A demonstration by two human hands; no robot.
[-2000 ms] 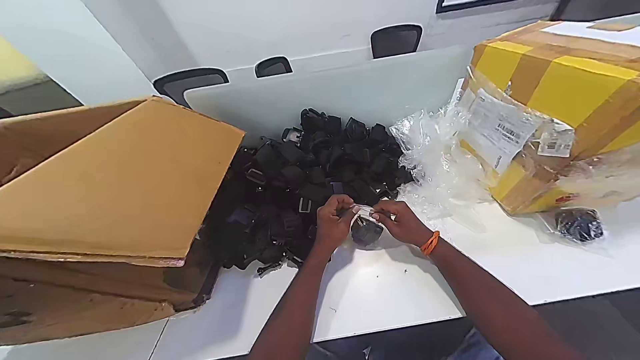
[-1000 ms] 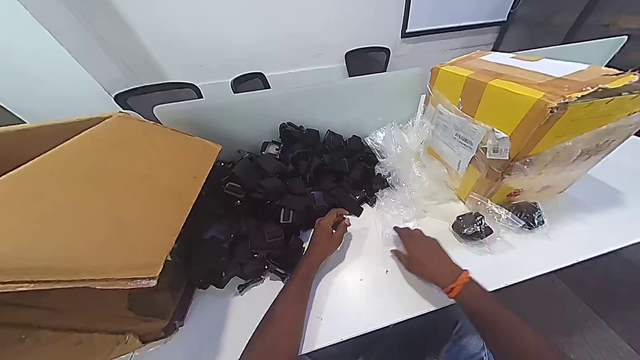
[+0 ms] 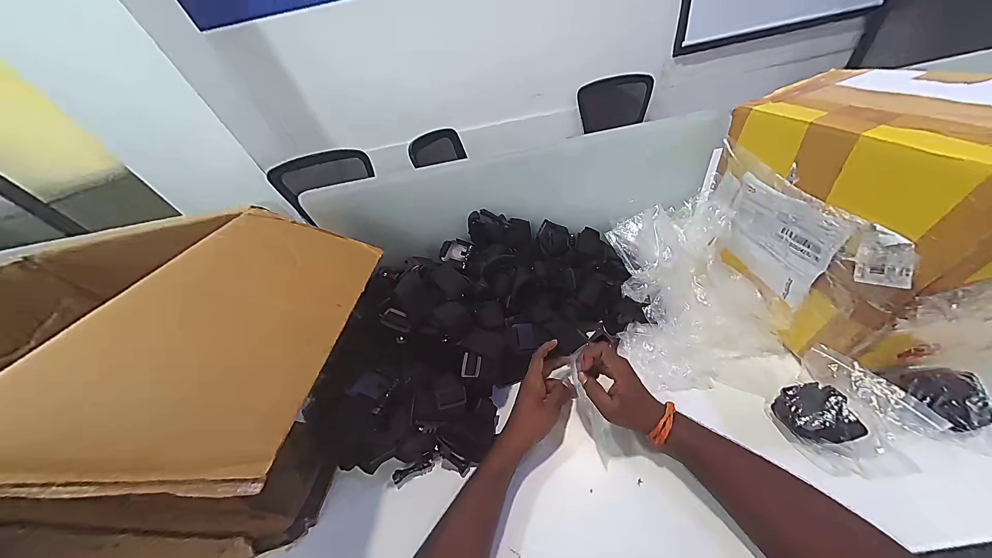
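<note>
My right hand (image 3: 616, 387), with an orange band at its wrist, pinches the top of a clear plastic bag (image 3: 603, 438) that hangs over the white table. My left hand (image 3: 540, 391) is at the bag's left edge, thumb raised; whether its fingers grip the film is hard to tell. Just beyond and to the left lies a large heap of black straps with buckles (image 3: 496, 310). Clear plastic bags (image 3: 690, 310) lie piled behind my right hand. Two bagged black items (image 3: 819, 412) rest on the table at the right.
An open cardboard box (image 3: 186, 356) stands at the left, its flap beside the heap. A taped yellow and brown carton (image 3: 891, 170) stands at the back right. A frosted panel (image 3: 542, 182) runs along the table's far edge, with black chairs (image 3: 616, 103) behind it.
Two seconds ago both hands held a bagged dark item; one second ago a second bagged item lay at the right and the hands were apart. Now they are together at a clear bag.
</note>
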